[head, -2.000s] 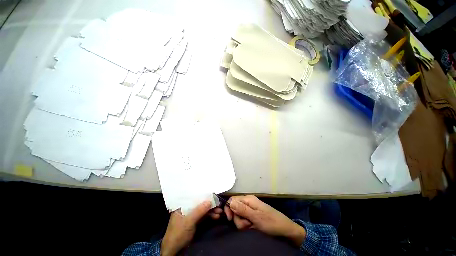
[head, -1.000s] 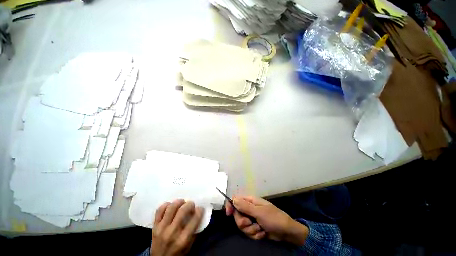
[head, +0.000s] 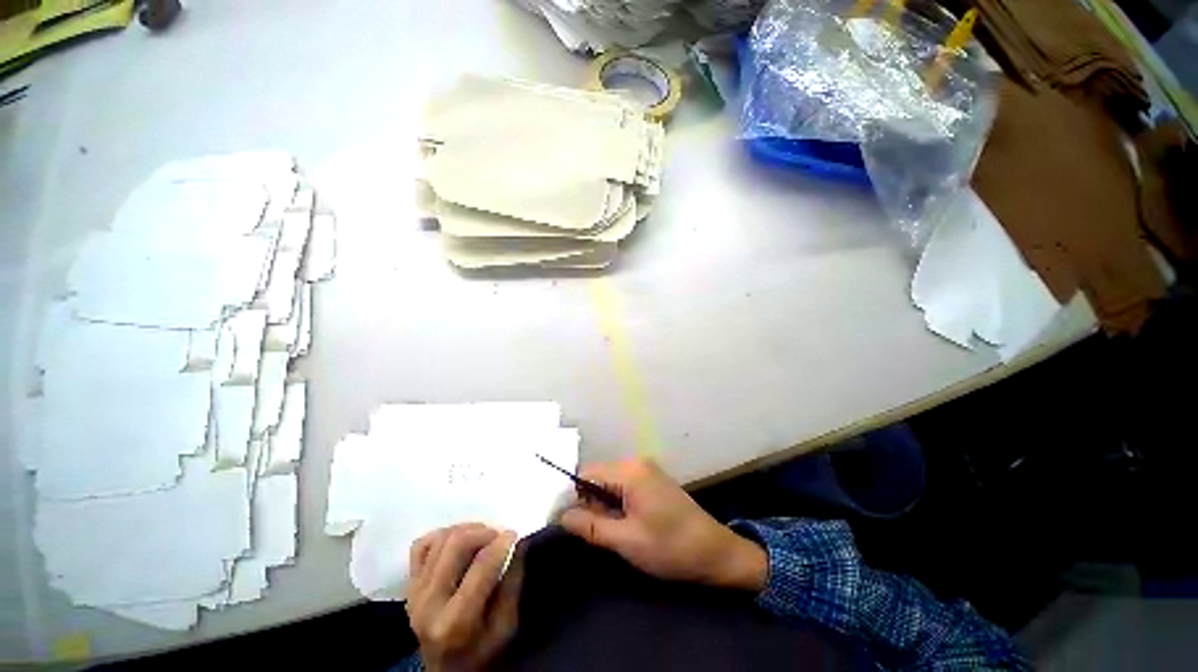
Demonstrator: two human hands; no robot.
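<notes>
A white cut panel [head: 453, 453] with notched tabs lies at the table's near edge, a small dotted mark at its middle. My left hand [head: 460, 591] rests on its near edge, fingers on top; the thumb is hidden. My right hand [head: 650, 519] holds dark thread snips [head: 578, 483], their thin point over the panel's right part. The right fingers are at the panel's right edge; whether they also grip it is unclear. A fanned stack of white panels [head: 125, 407] lies to the left.
A pile of cream panels [head: 526, 158] lies beyond, beside a tape roll [head: 667, 95]. Right of it are a blue tray [head: 804, 158], a crinkled clear bag [head: 841, 66], a loose white piece [head: 979, 282] and brown sheets [head: 1064, 197]. White pieces [head: 618, 16] are stacked at the far edge.
The panel was turned from upright to lying crosswise. My left hand moved from its near corner onto its near edge. The snips moved from the corner to above the panel. The view shifted.
</notes>
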